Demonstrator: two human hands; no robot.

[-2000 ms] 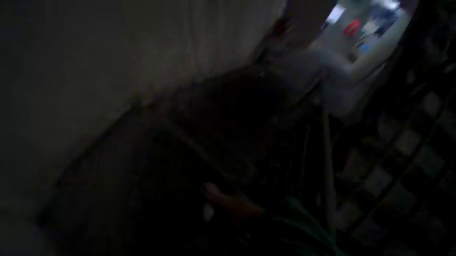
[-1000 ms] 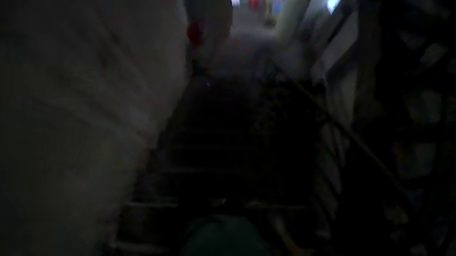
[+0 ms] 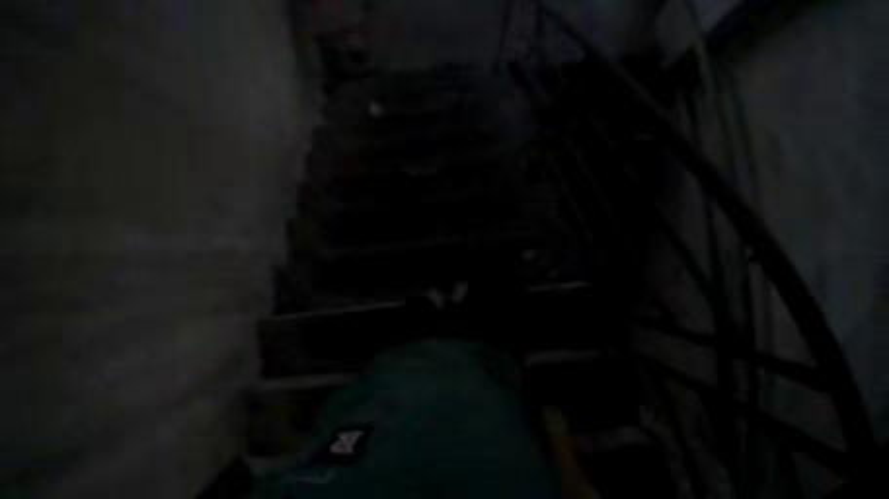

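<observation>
The view is very dark and blurred. A concrete staircase (image 3: 361, 310) runs down in front of me, with pale lines along some step edges. My green top (image 3: 439, 419), with a small dark patch bearing a white mark, fills the bottom middle. A skin-toned shape at the bottom edge, right of the top, looks like my right hand (image 3: 563, 450). It is too dim to tell its fingers or whether it holds anything. My left hand is not in view.
A dark metal railing (image 3: 770, 258) curves down the right side of the stairs. A bare grey wall (image 3: 136, 234) stands close on the left, and another pale wall (image 3: 838, 146) is beyond the railing. A paler floor area (image 3: 434, 34) lies at the foot of the stairs.
The view has straightened and tilted down onto the steps. The bright area at the top has left the picture. The hand seen low in the middle earlier is now at the bottom edge, further right.
</observation>
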